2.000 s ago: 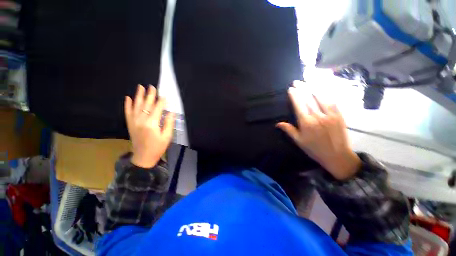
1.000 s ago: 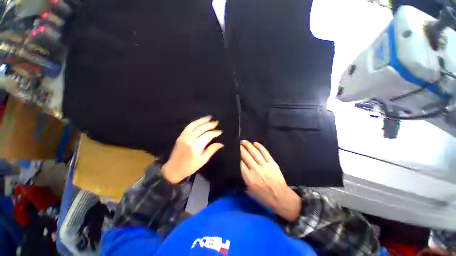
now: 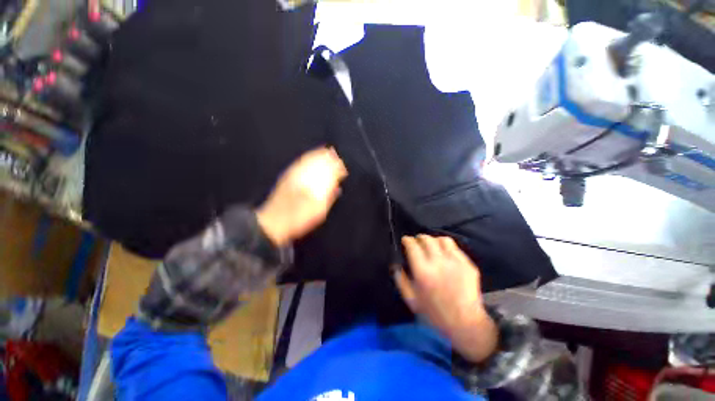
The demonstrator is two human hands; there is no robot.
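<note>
A large black garment panel (image 3: pixel 180 141) lies at the left of the machine table. A smaller black panel (image 3: pixel 400 86) with a curved cut edge and a pocket-like strip lies beside it. A pale line shows along the edge where they meet. My left hand (image 3: pixel 304 196) is blurred, over the large panel with its fingers curled; whether it grips cloth cannot be told. My right hand (image 3: pixel 443 286) is closed on the smaller panel's near inner edge, and the cloth beside it is folded and raised. The hand hides the gripped part.
The white sewing machine head (image 3: pixel 572 102) with a blue stripe stands at the right, close to the smaller panel. Cardboard (image 3: pixel 243 337) lies below the table edge at lower left. Cluttered small items (image 3: pixel 39 133) fill the far left. Red items (image 3: pixel 627 384) show at lower right.
The smaller panel's inner edge has shifted and its lower part has become folded. My left hand has curled and moved slightly up; my right hand has moved right and down and closed on the cloth.
</note>
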